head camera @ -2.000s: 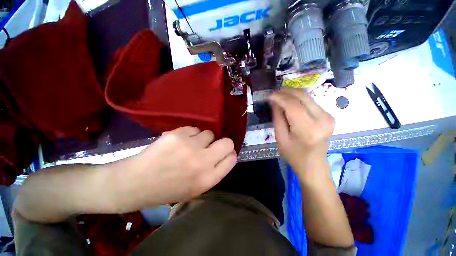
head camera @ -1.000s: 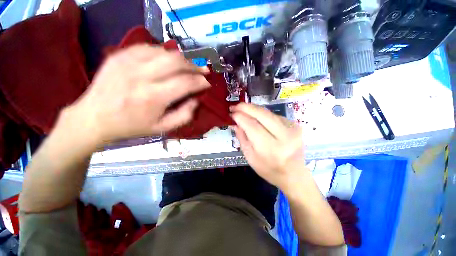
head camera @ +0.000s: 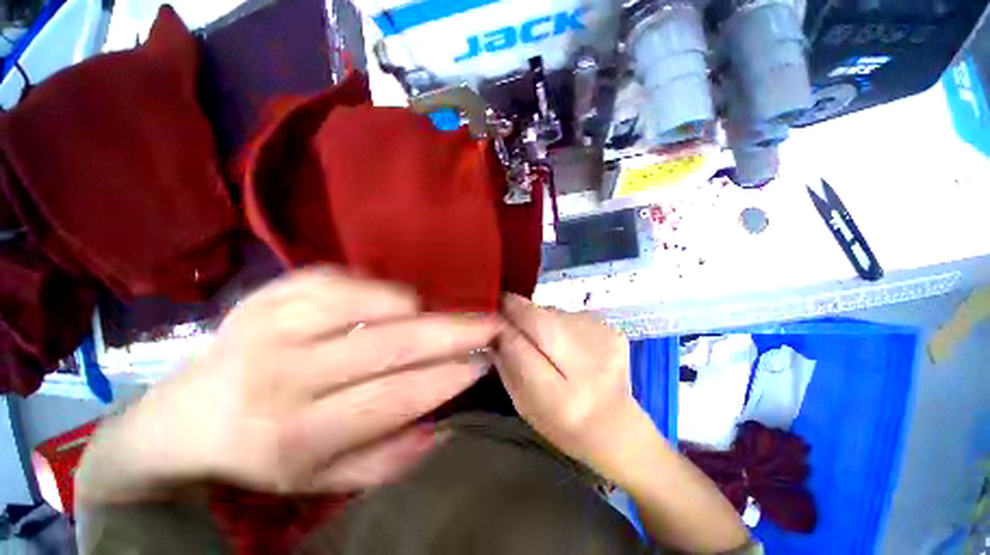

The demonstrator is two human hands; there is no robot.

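A red knit piece (head camera: pixel 418 206) lies folded at the presser foot (head camera: pixel 519 186) of the white JACK sewing machine (head camera: pixel 478 54), its right edge under or beside the foot. My left hand (head camera: pixel 315 379), slightly blurred, holds the near edge of the piece with the fingertips. My right hand (head camera: pixel 565 374) pinches the same near corner, close to my left fingertips. Both hands are at the table's front edge. The exact grip under the fingers is hidden.
More dark red garments (head camera: pixel 109 163) lie left on a dark board (head camera: pixel 266 49). Black thread snips (head camera: pixel 845 230) lie right of the needle, near red lint (head camera: pixel 658 222). A blue bin (head camera: pixel 858 434) with white and dark red pieces stands below right. A red crate (head camera: pixel 60 461) is at lower left.
My left hand has come down from the garment's left side to its near edge. My right hand has moved down from the needle area. The piece now stands fuller and more folded.
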